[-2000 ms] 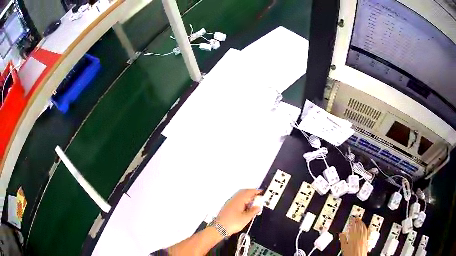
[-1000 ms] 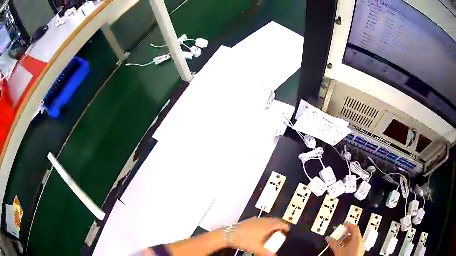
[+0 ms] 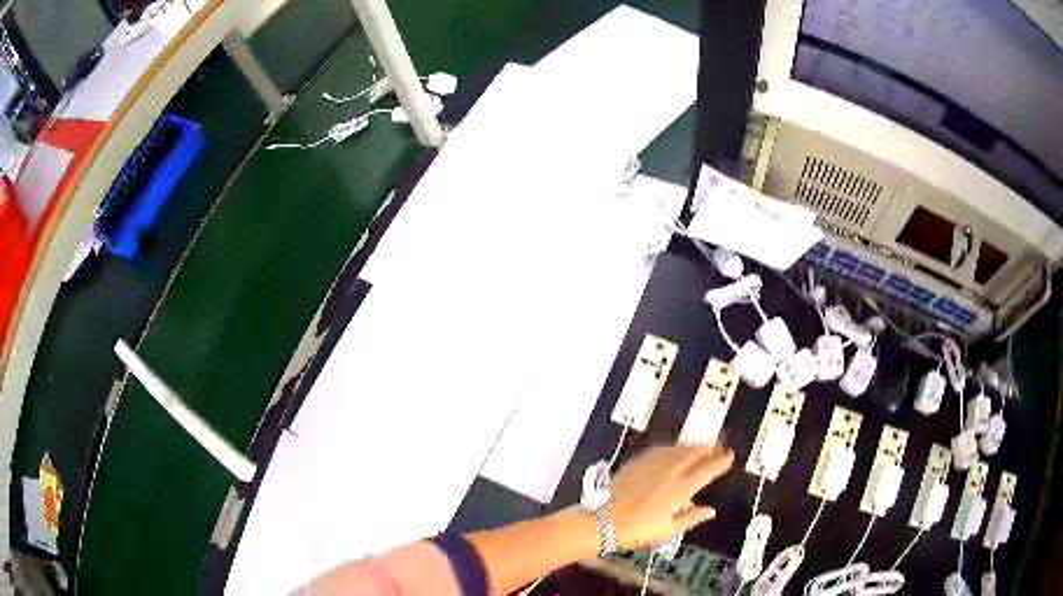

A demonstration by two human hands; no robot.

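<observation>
My left hand (image 3: 667, 495), with a metal band at the wrist, is over the near end of the second socket outlet (image 3: 719, 382). Its fingers are apart, at the lower end of a white adapter (image 3: 702, 428) in that outlet; whether they touch it is unclear. White adapters also sit in the other outlets, such as the first (image 3: 633, 408), third (image 3: 771, 458) and fourth (image 3: 831, 473). Their cords run towards me, several in coiled loops (image 3: 755, 550). The green connection board (image 3: 699, 570) shows partly below my hand. My right hand is out of the picture.
White adapters with coiled cords (image 3: 797, 370) cluster behind the outlets. A printed sheet (image 3: 752, 221) leans at the beige cabinet (image 3: 839, 186) under the monitor (image 3: 933, 87). White papers (image 3: 466, 256) lie left, beside the green conveyor (image 3: 251, 303) with loose adapters (image 3: 350, 128). A blue bin (image 3: 152, 186) stands beyond.
My right hand has left the picture. My left hand has let go of its adapter and is open. The near outlets, bare a second ago, now hold adapters. The view has shifted.
</observation>
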